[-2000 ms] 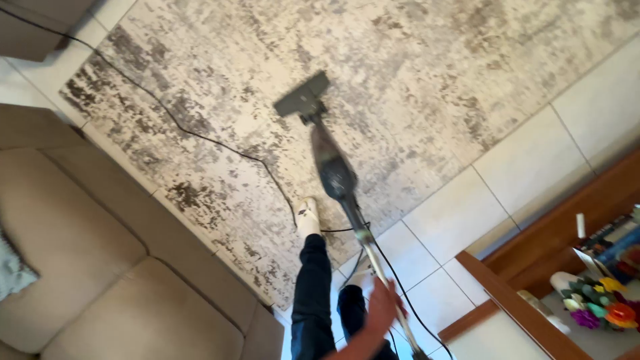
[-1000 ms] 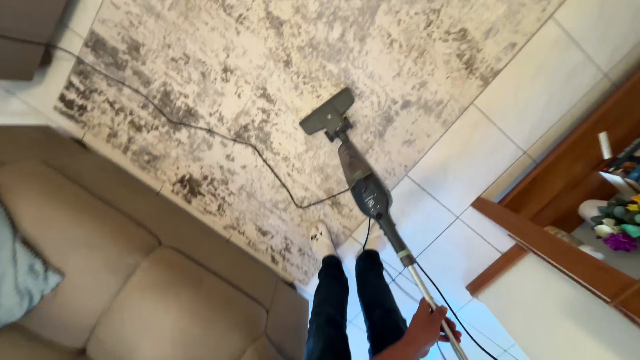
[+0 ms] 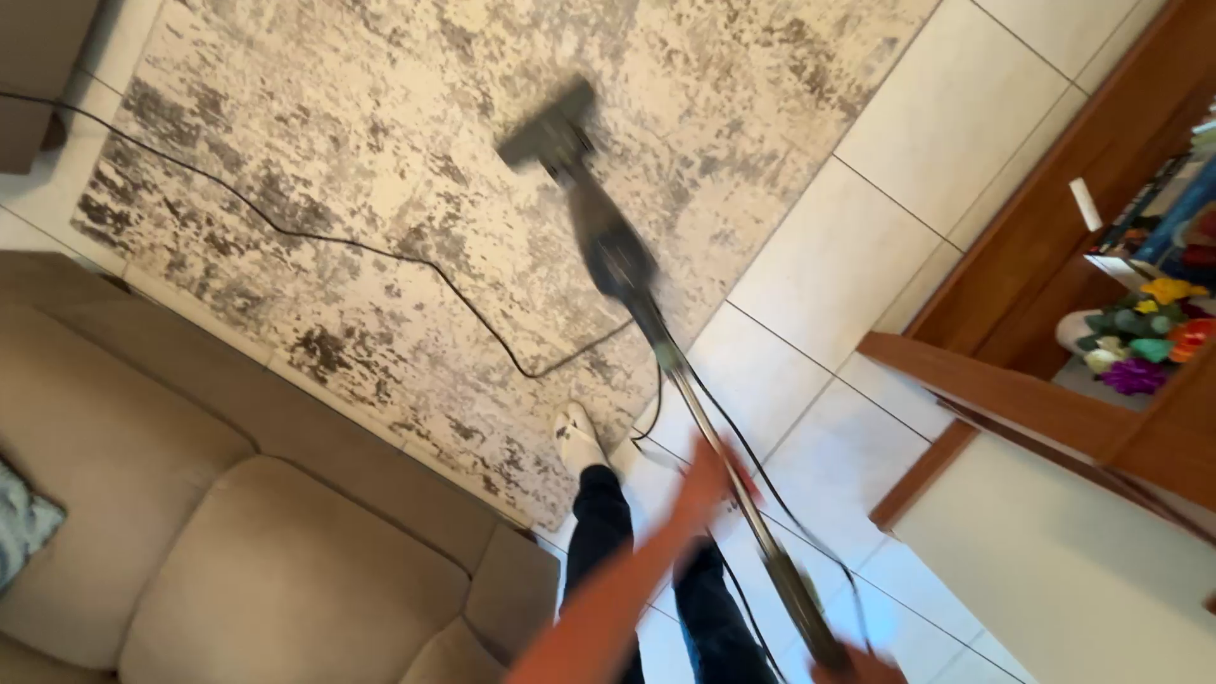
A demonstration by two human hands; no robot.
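A dark stick vacuum cleaner [image 3: 617, 252] slants across the view, its wide floor head [image 3: 548, 123] on the mottled rug [image 3: 399, 171]. Its metal tube [image 3: 750, 508] runs down to a dark handle [image 3: 803, 603]. My left hand [image 3: 717, 475], blurred, is around the middle of the tube. At the bottom edge my right hand [image 3: 860, 665] is on the end of the handle, partly cut off by the frame. A black power cord [image 3: 380, 249] crosses the rug and runs beside the tube.
A brown sofa [image 3: 294, 570] stands along the rug's left side. On the right is a wooden cabinet [image 3: 1007, 380] holding colourful flowers [image 3: 1140, 356] and other items. White floor tiles [image 3: 845, 256] border the rug. My foot [image 3: 577, 437] is at the rug's edge, near the cord.
The floor head has moved forward and left across the rug since a second ago. My left hand has moved up-left with the tube. The handle and my right hand have come into view.
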